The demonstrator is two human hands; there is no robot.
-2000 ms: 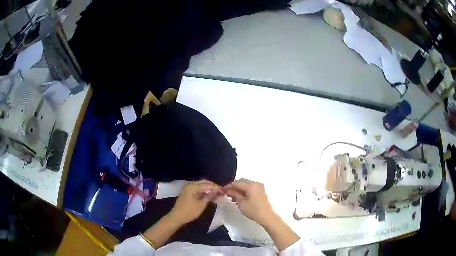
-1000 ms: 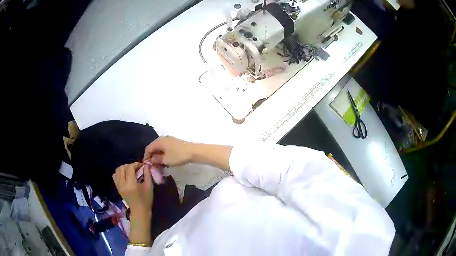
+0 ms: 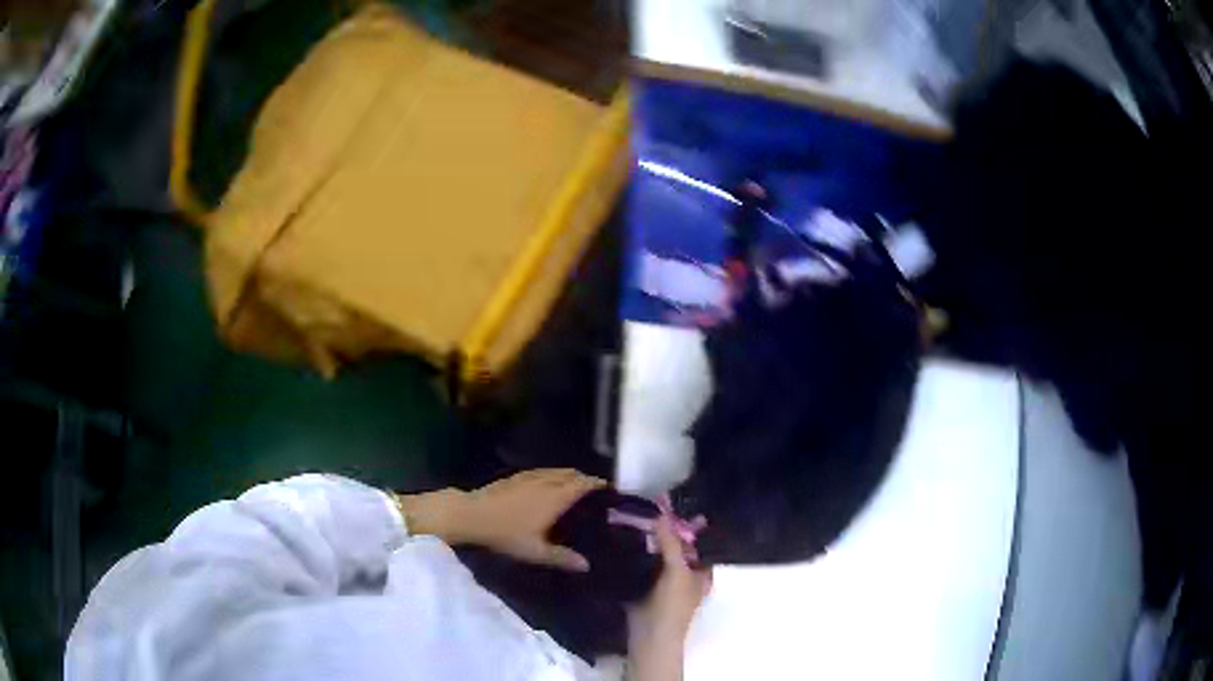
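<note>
A small dark cloth bundle [image 3: 605, 543] lies at the near edge of the white tabletop [image 3: 851, 612], with a pink tie [image 3: 678, 528] across it. My left hand [image 3: 526, 516], with a gold bangle, holds the bundle's left side between thumb and fingers. My right hand [image 3: 676, 585] is at the bundle's right side, its fingertips pinching the pink tie. Parts of both hands' fingers are blurred. A large dark cloth piece [image 3: 811, 426] lies on the tabletop just beyond my right hand.
A blue tray [image 3: 678, 200] beyond the tabletop holds pink ties and pale slips. A trolley with a tan cloth [image 3: 412, 173] and yellow tubes stands at the left over green floor. More dark cloth [image 3: 1064, 240] is heaped at the upper right. The view is blurred.
The view has swung left, bringing in the trolley; the sewing machine and scissors are out of view. Both hands are now at a small dark bundle with the pink tie on it.
</note>
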